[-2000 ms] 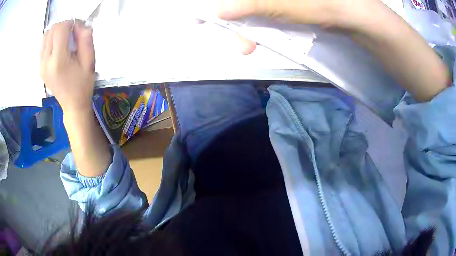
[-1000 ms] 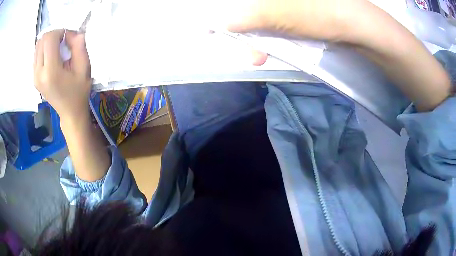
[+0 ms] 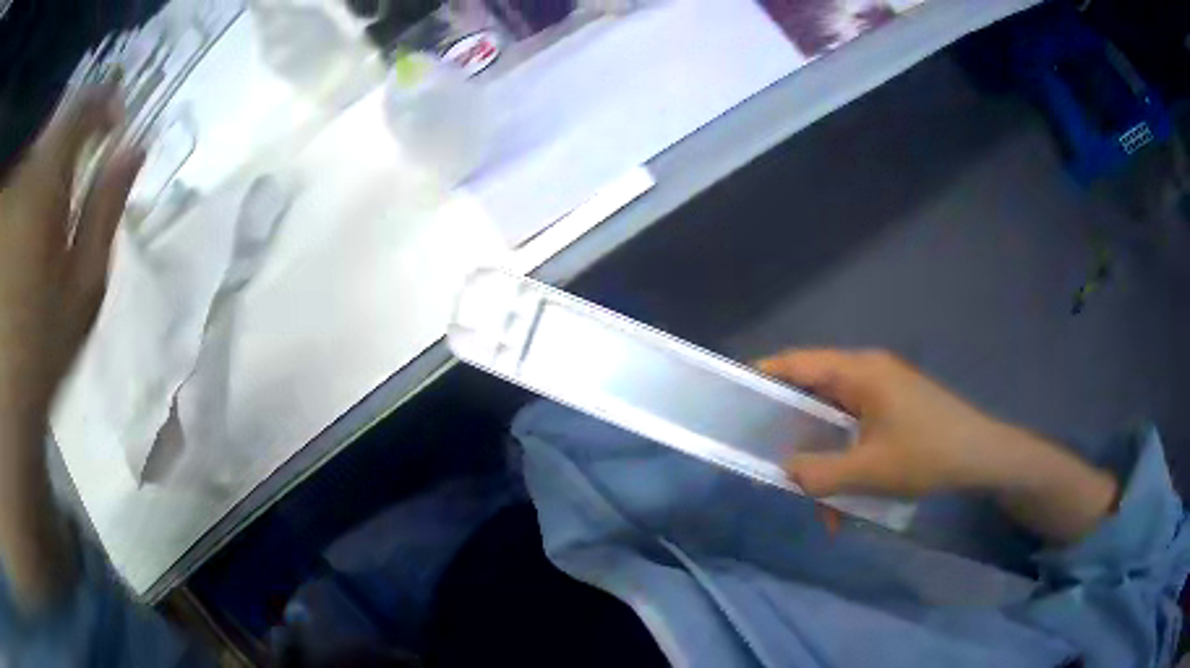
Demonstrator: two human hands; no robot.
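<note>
My right hand holds a long, slim white-silver panel frame near its right end, with the thumb on one edge and fingers on the other. The panel slants from the bench edge out over my lap, and its left end overlaps the bench edge. A grey window strip shows in it. My left hand is at the left, blurred, raised over the bench near clear, shiny pieces; whether it holds anything cannot be told.
The white-covered bench has a crumpled white cloth or sheet. A translucent bottle with a yellow-green tip lies farther back. A printed sheet is at the back edge. A blue stool stands on the floor at upper right.
The view has swung to the right. My right hand has moved off the bench and now holds the panel over my lap. My left hand's fingers look more spread.
</note>
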